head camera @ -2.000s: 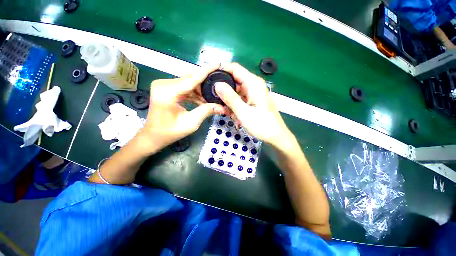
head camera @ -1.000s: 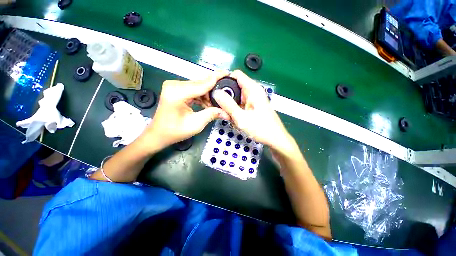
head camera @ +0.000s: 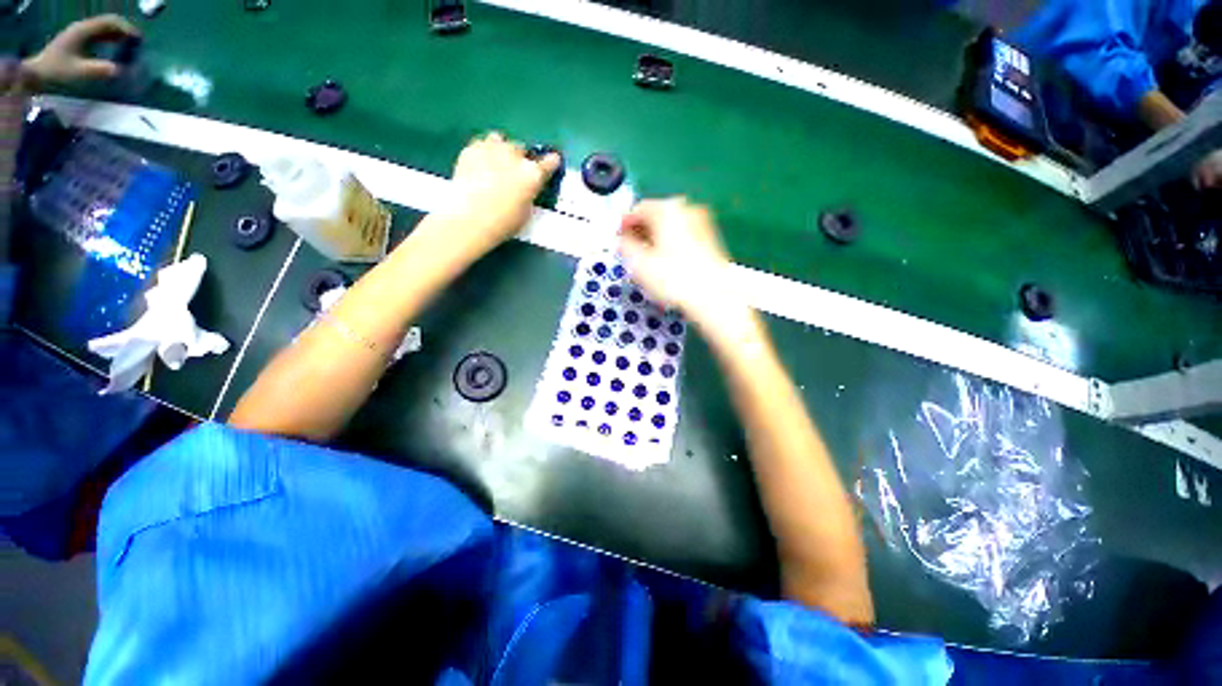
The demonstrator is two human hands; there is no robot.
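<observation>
My left hand (head camera: 505, 192) is over the belt's near rail, its fingers on a dark round housing (head camera: 544, 157) that they partly hide. Another black round housing (head camera: 603, 172) lies just right of it on the belt. My right hand (head camera: 674, 252) is over the top end of the white blister tray (head camera: 546, 406), fingers bent together; whether they hold an insert cannot be told. The tray has rows of dark round inserts (head camera: 615, 386). A black housing with a centre hole (head camera: 480, 377) lies on the bench left of the tray.
The solvent bottle (head camera: 326, 208) stands left, beside housings (head camera: 252, 229). A white cloth (head camera: 406, 345) is mostly behind my left forearm. A limp white glove or cloth (head camera: 161, 319) lies far left, crinkled plastic (head camera: 998, 516) right. Another person's hand (head camera: 81, 54) is upper left.
My hands have separated from the housing held between them. The left moved up-left to the belt, the right to the tray's top end. More tray rows and the bench housing are uncovered. Belt housings shifted left.
</observation>
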